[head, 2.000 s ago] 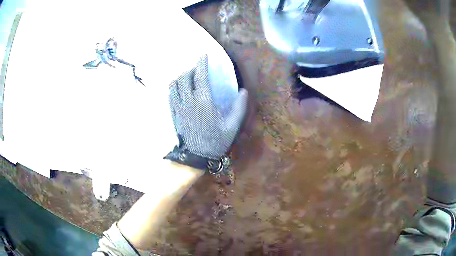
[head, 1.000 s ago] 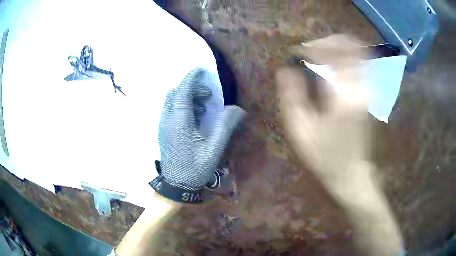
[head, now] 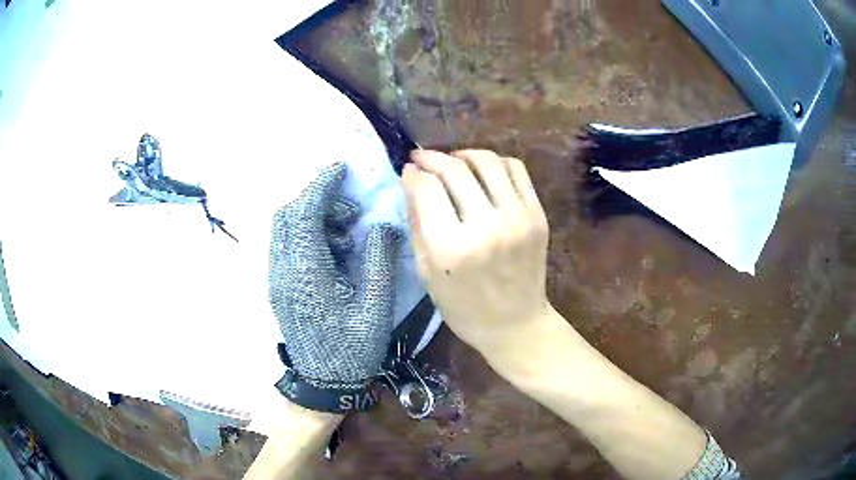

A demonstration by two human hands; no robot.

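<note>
White marker paper (head: 141, 291) tops a dark fabric lay (head: 328, 75), whose layers show along the curved right edge. My left hand (head: 328, 281), in a grey metal-mesh glove with a dark wrist strap, lies on the paper near that edge, fingers bent and thumb apart. My bare right hand (head: 481, 244) is right beside it, fingertips bent over the curved edge at the dark layers; its thumb is hidden. A dark piece with a pale edge (head: 427, 328) shows below, between the wrists.
A white-topped dark triangular offcut (head: 713, 197) lies on the mottled brown table (head: 563, 412), touching the machine's grey base plate (head: 751, 56) at upper right. A silver clamp shape with a dark tail (head: 155, 178) lies on the paper. Another clamp (head: 202, 417) is at the lower-left paper edge.
My right hand came into view, passed blurred over the offcut, and is now at the lay's curved edge. My left hand has shifted left and down. The base plate sits farther right in view.
</note>
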